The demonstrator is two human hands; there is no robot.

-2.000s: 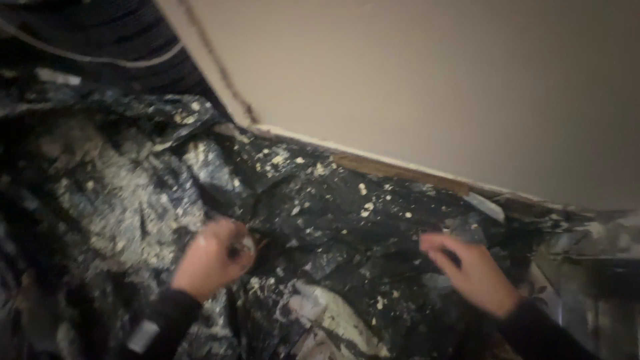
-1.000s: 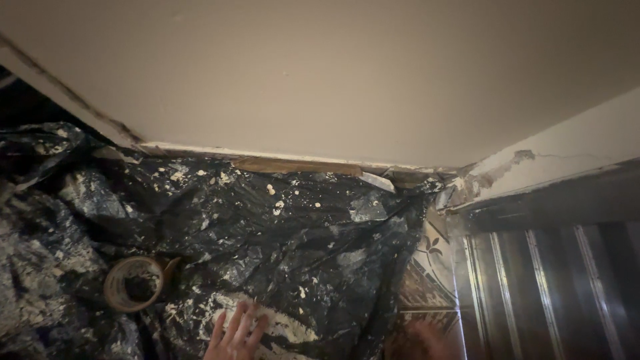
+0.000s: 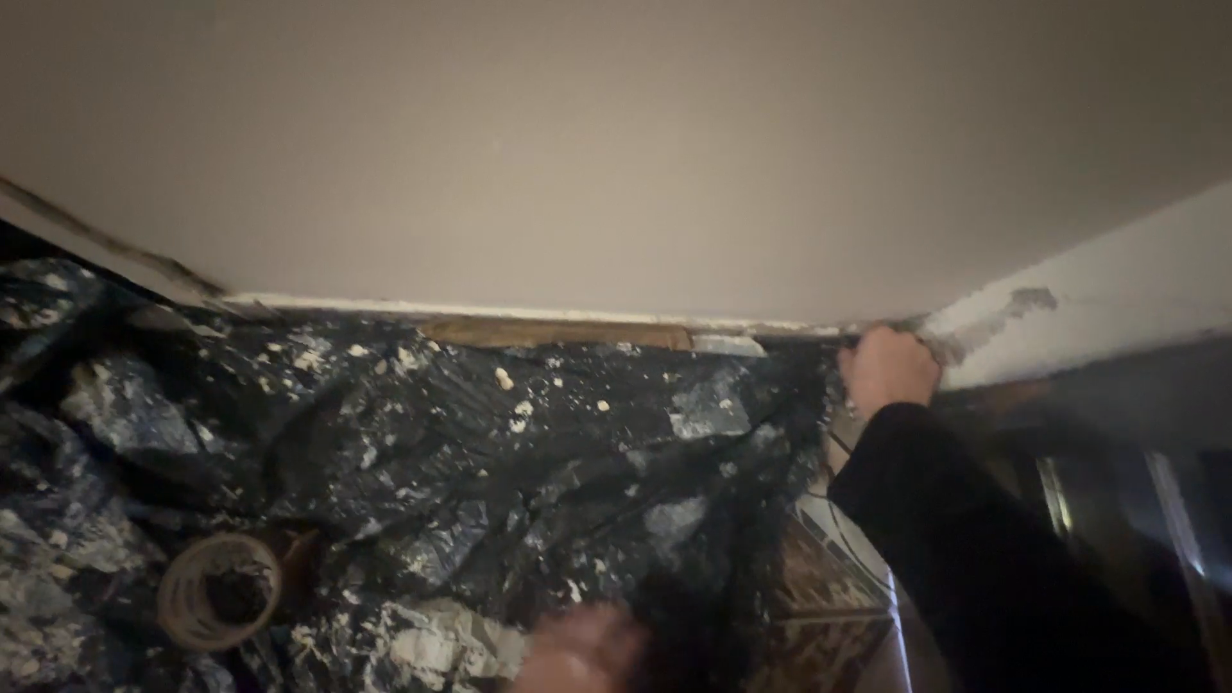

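Observation:
My right hand point(image 3: 887, 371), in a dark sleeve, is at the wall corner where the black plastic sheet meets the wall base. Its fingers are curled, and whether they pinch the sheet's edge is hidden. My left hand point(image 3: 582, 650) is blurred at the bottom centre, over the black plastic sheet point(image 3: 597, 481), which is spattered with white and cream flecks. A roll of brown packing tape point(image 3: 219, 590) lies on the sheet at the lower left, apart from both hands. A strip of brown tape point(image 3: 558, 334) runs along the sheet's edge at the wall.
A large beige wall point(image 3: 577, 164) fills the upper view. At the right, a white wall section point(image 3: 1097, 289) has a rough grey patch. Patterned floor tiles point(image 3: 833, 577) show beside the sheet, and a dark ribbed surface point(image 3: 1107, 500) lies beyond my right arm.
My right hand has moved up to the wall corner from the bottom of the view. The tape roll remains on the sheet. Two seconds ago both hands were above the sheet. The view has shifted.

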